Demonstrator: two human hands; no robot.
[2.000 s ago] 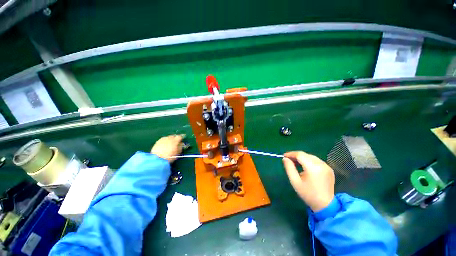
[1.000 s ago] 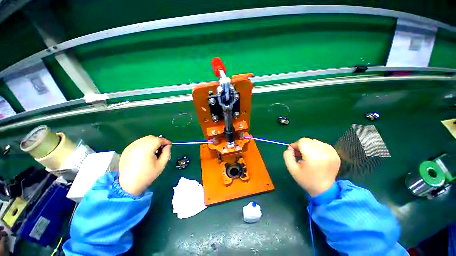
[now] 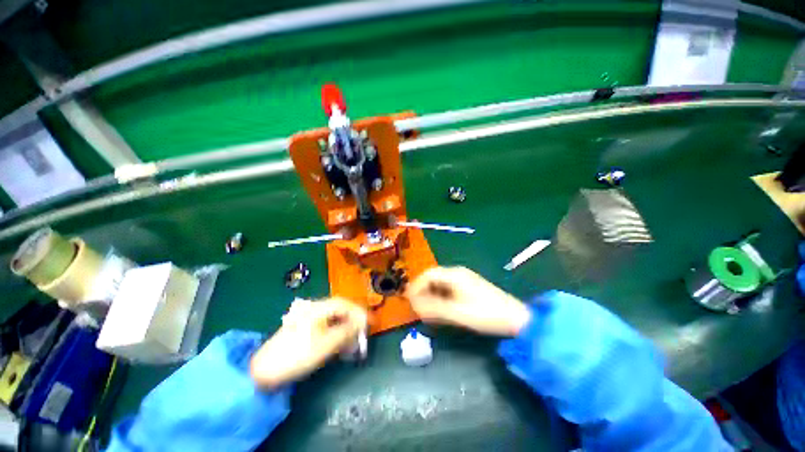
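The orange toggle press (image 3: 347, 265) stands mid-bench with its red handle (image 3: 333, 100) up. Its two thin side rods (image 3: 304, 240) stick out left and right, untouched. The dark round nest (image 3: 388, 282) shows on the base. My left hand (image 3: 309, 342) is blurred at the base's front left corner, over the white wipe (image 3: 300, 306); a small pale thing shows by its fingertips. My right hand (image 3: 463, 300) has its blurred fingers just right of the nest. Whether either hand holds something is unclear. The small white bottle (image 3: 416, 348) stands between the hands.
Round dark parts lie left of the press (image 3: 297, 275) and behind it (image 3: 456, 193). A pale blade-like stick (image 3: 528, 254), mesh block (image 3: 609, 221) and green-centred spool (image 3: 731, 272) are right. A white box (image 3: 148, 311), tape rolls (image 3: 62, 269) and blue bin (image 3: 63, 375) are left.
Both hands have let go of the side rods and moved inward and towards me, to the front of the base. The pale stick and another round part at the left now show uncovered.
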